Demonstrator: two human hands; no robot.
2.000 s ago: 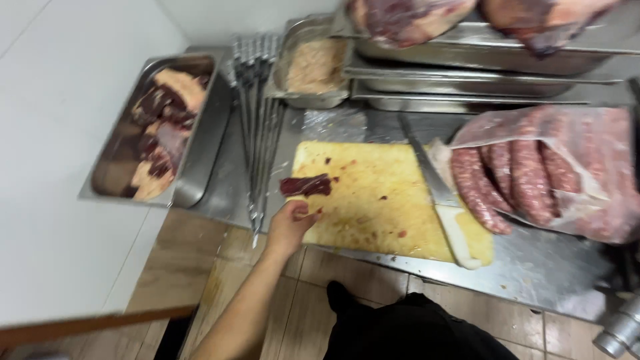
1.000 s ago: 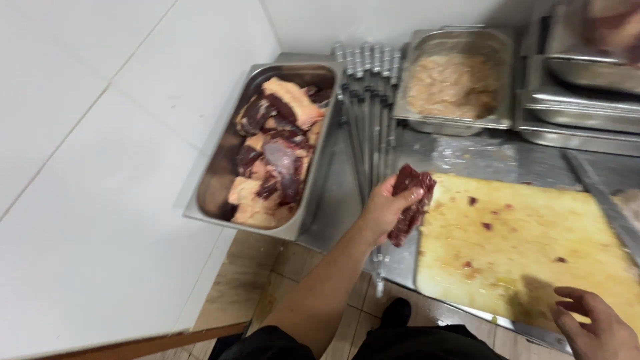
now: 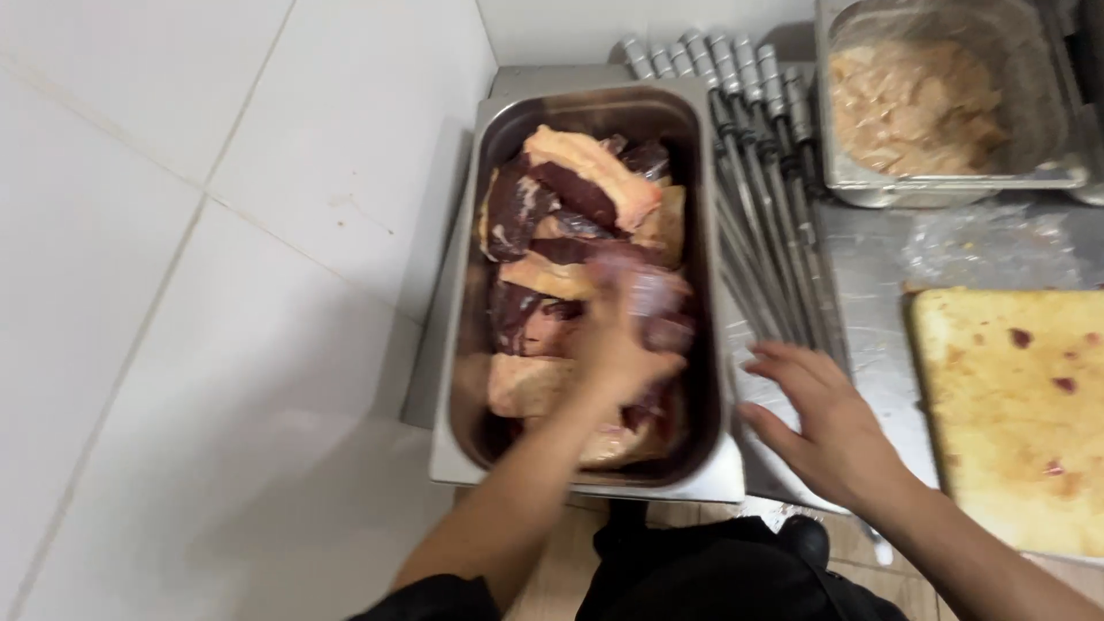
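A deep steel pan holds several fat-capped pieces of raw red meat. My left hand reaches down into the pan's right half, blurred by motion, over the meat. A blurred, shiny piece of meat lies at its fingers; whether they grip it, I cannot tell. To the right of the pan, my right hand is spread with nothing in it, near the lower ends of a bundle of metal skewers.
A yellow cutting board with meat scraps lies at the right. Behind it are a crumpled clear plastic sheet and a steel pan of pale, chopped meat. A white tiled wall borders the left.
My left hand, which held a dark red meat piece beside the skewers, has moved left into the deep pan. My right hand has come from the board to beside the pan. The view has shifted left.
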